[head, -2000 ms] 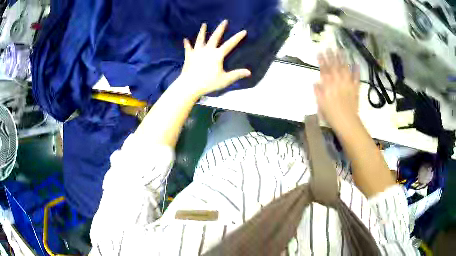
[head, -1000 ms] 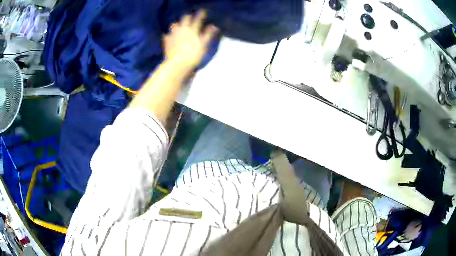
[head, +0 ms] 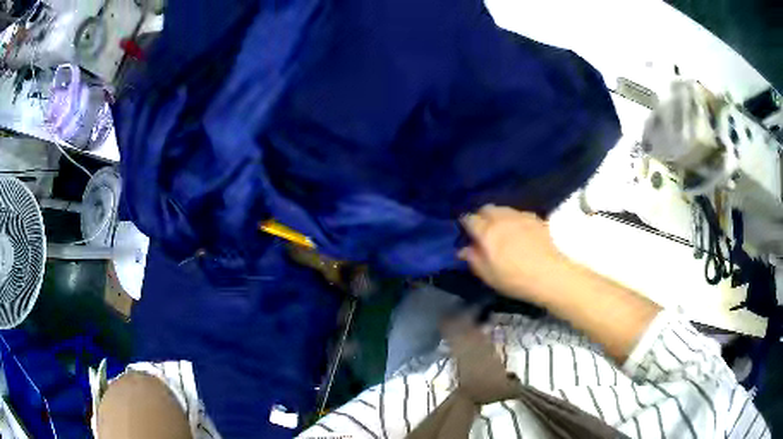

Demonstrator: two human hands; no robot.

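A large pile of shiny navy cloth [head: 386, 111] fills the upper middle, spreads onto the white table and hangs down at the left. My right hand [head: 508, 253] is at the cloth's near edge, fingers bent and closed on a fold. My left hand is not in view. Only a bare part of my left arm and a striped sleeve show at the bottom left edge.
A sewing machine head [head: 687, 137] stands on the white table [head: 592, 249] at right, with black-handled scissors [head: 714, 249] below it. A yellow frame bar [head: 288, 232] shows under the cloth. A fan [head: 17, 249] is at far left.
The navy cloth now reaches further right over the table. My right hand has come into view on its edge. My left hand has left the cloth and gone out of view.
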